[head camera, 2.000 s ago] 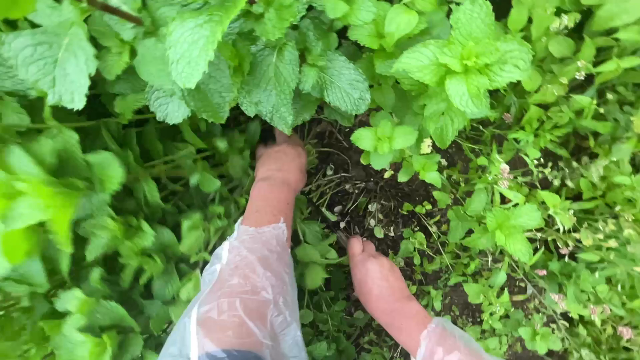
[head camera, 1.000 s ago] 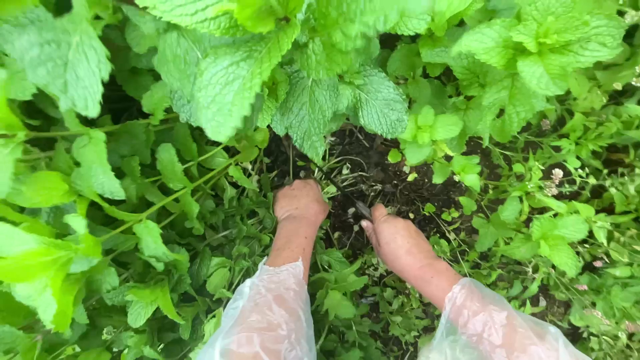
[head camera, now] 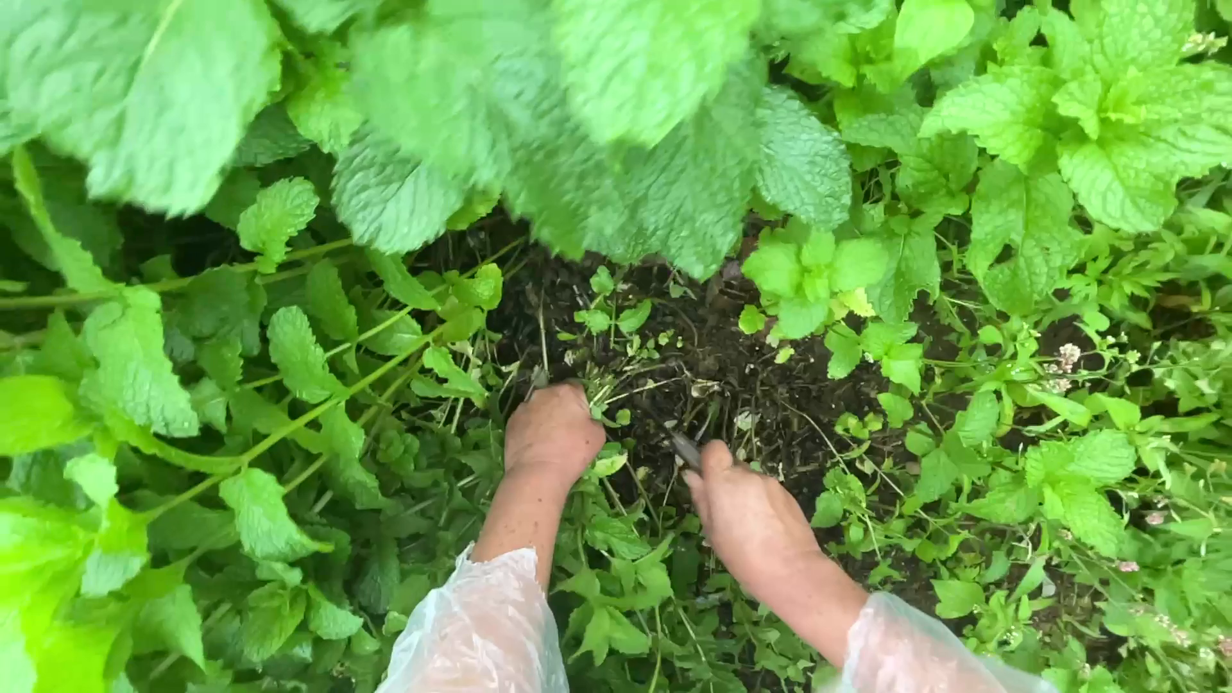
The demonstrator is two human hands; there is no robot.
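My left hand (head camera: 553, 431) is closed low over the soil, around thin plant stems (head camera: 542, 337) at the edge of the leafy growth. To its right, my right hand (head camera: 756, 510) grips a narrow dark tool (head camera: 683, 449), perhaps a sickle or knife; its far part is lost against the dark soil (head camera: 731, 375). The two hands are apart. Clear plastic sleeves cover both forearms.
Large mint-like leaves (head camera: 654, 183) overhang the top of the view. A long green stem (head camera: 318, 414) slants across the left side. Low weeds (head camera: 1078, 481) with small pink flowers (head camera: 1066, 358) grow at the right.
The tool in my right hand shows more plainly than two seconds ago. The view has shifted, with the overhanging leaves covering more of the top.
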